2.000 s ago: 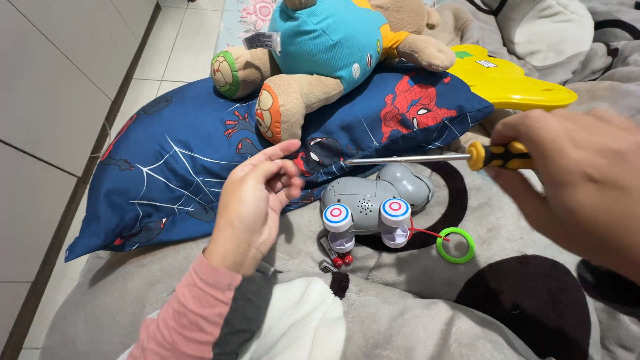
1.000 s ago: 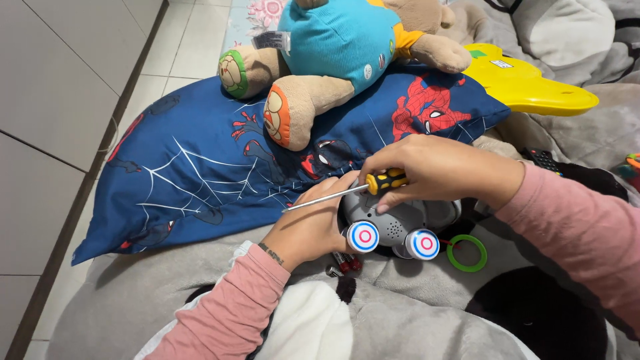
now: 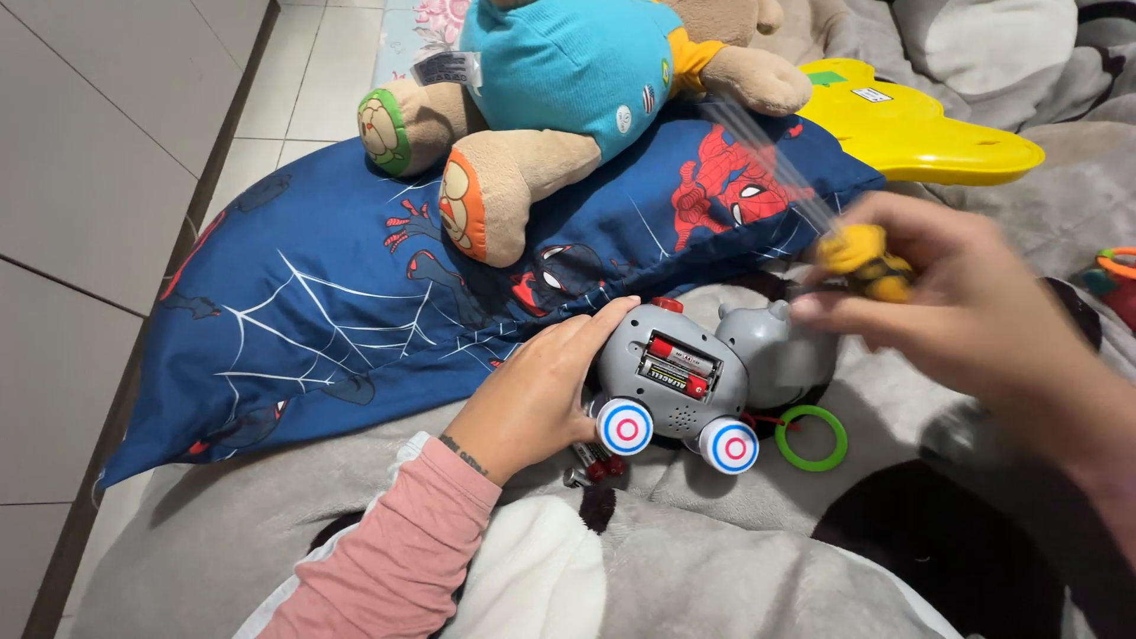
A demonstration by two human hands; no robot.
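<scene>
A grey plastic toy animal [image 3: 612, 355] lies with its underside up, two cylindrical batteries [image 3: 679, 355] showing in its uncovered compartment. My left hand [image 3: 537, 395] holds the toy's left end, thumb and fingers around its body. Blurred by motion, my right hand [image 3: 941, 302] grips a screwdriver by its yellow and black handle [image 3: 865, 262], above and to the right of the toy's head. The shaft points up and left over the pillow. More batteries [image 3: 593, 463] lie on the blanket below my left hand. A green ring [image 3: 812, 438] hangs from the toy on a red cord.
A blue pillow with a Spider-Man print [image 3: 355, 293] lies behind the toy, with a plush toy in a turquoise shirt [image 3: 568, 71] on it. A yellow plastic object [image 3: 914, 124] is at the back right. A grey patterned blanket [image 3: 710, 550] spreads beneath. Cabinet fronts [image 3: 80, 177] stand at left.
My right hand has moved up and right, away from the toy, with the screwdriver. My left hand has come onto the toy since the earliest frame. The battery compartment now shows.
</scene>
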